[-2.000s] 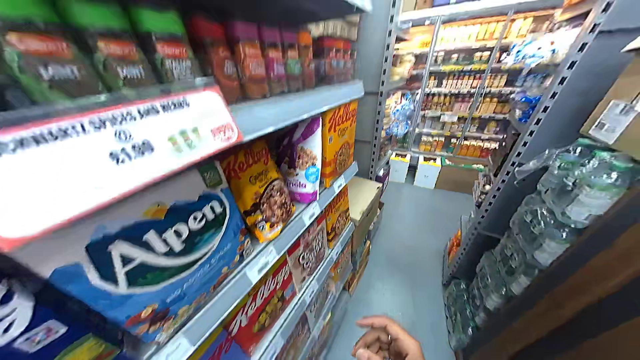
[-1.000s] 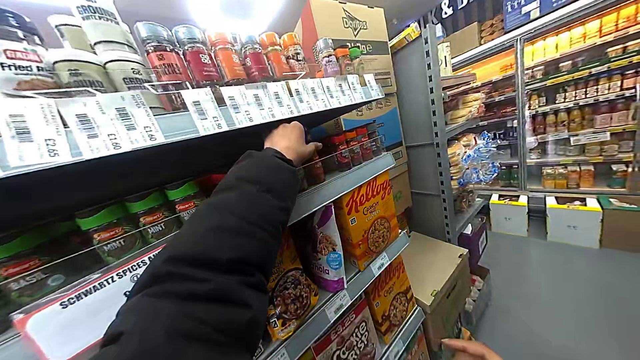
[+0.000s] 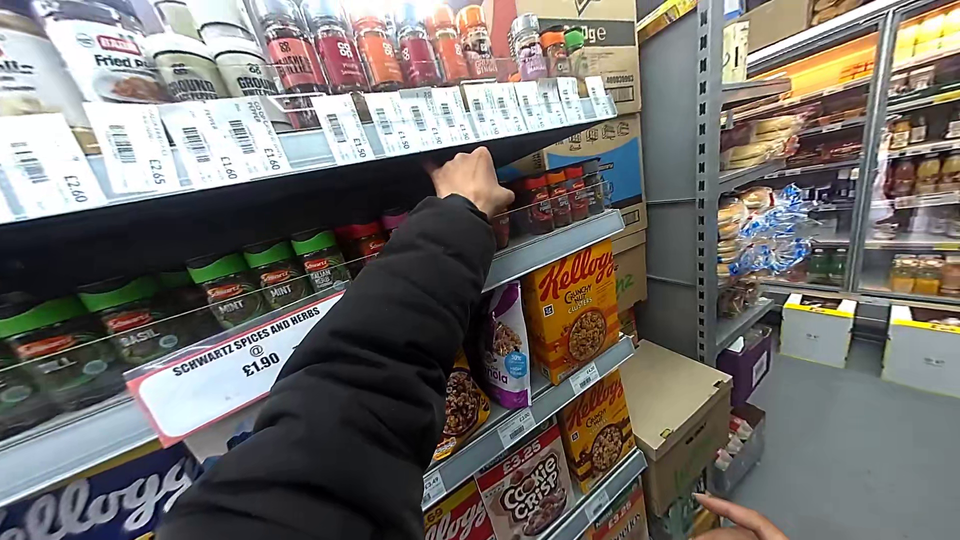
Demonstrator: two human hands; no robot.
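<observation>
My left hand (image 3: 472, 180), at the end of a black padded sleeve, reaches into the middle shelf under the upper shelf's price labels. Its fingers curl down at a dark spice jar (image 3: 501, 229) beside red- and orange-capped jars (image 3: 559, 199); the fingertips are hidden, so a grip cannot be made out. Green-capped Schwartz herb jars (image 3: 276, 276) stand left of the sleeve, behind a clear front strip. Further red-capped jars (image 3: 361, 238) are partly behind the arm. My right hand (image 3: 739, 519) shows only partly at the bottom edge, fingers apart, nothing seen in it.
The upper shelf edge (image 3: 300, 150) hangs close above my left hand. A printed price sign (image 3: 240, 367) is fixed below the herb jars. Kellogg's cereal boxes (image 3: 574, 311) stand beneath. A cardboard box (image 3: 675, 397) and a grey metal upright (image 3: 707, 180) are at the right.
The view has shifted from the cereal shelf and aisle to the spice shelves. My left arm, not visible two seconds ago, came into the middle shelf and stays among the jars.
</observation>
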